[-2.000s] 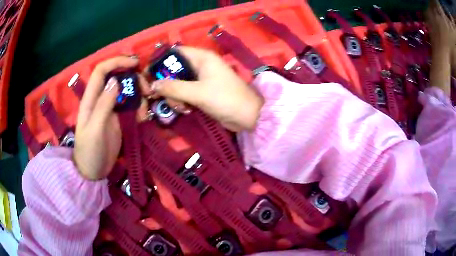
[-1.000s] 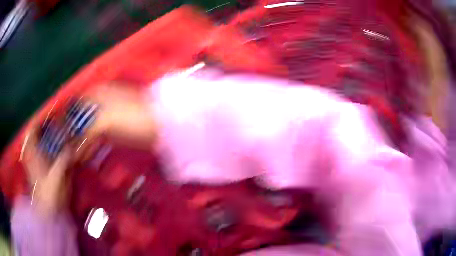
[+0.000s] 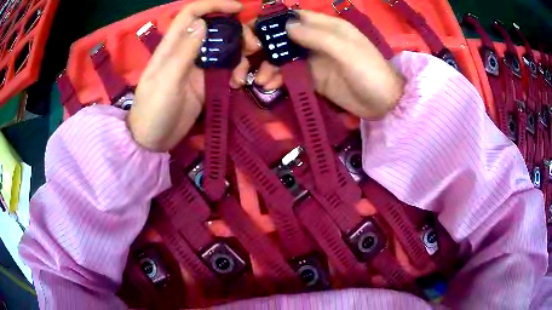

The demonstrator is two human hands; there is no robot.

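Note:
My left hand (image 3: 172, 75) holds a smartwatch (image 3: 220, 43) upright, its black screen lit with a white menu list. My right hand (image 3: 348, 66) holds a second smartwatch (image 3: 278, 37) beside it, also showing a white menu list, with fingers at the screen's right edge. The dark wine-red straps (image 3: 216, 130) of both hang down over the orange-red tray (image 3: 109, 33). More watches lie face down in the tray, such as one case back (image 3: 223, 258) with a round sensor window.
A second red tray with more watches (image 3: 491, 60) is at the right. Another red tray (image 3: 27, 45) shows at the upper left. White papers with a yellow pad (image 3: 7, 172) lie at the left edge, by the dark green mat (image 3: 78, 18).
Both hands and the two watches are higher in view and upright. The screens show menu lists instead of clock digits. The view has shifted, and it is sharp after the blur.

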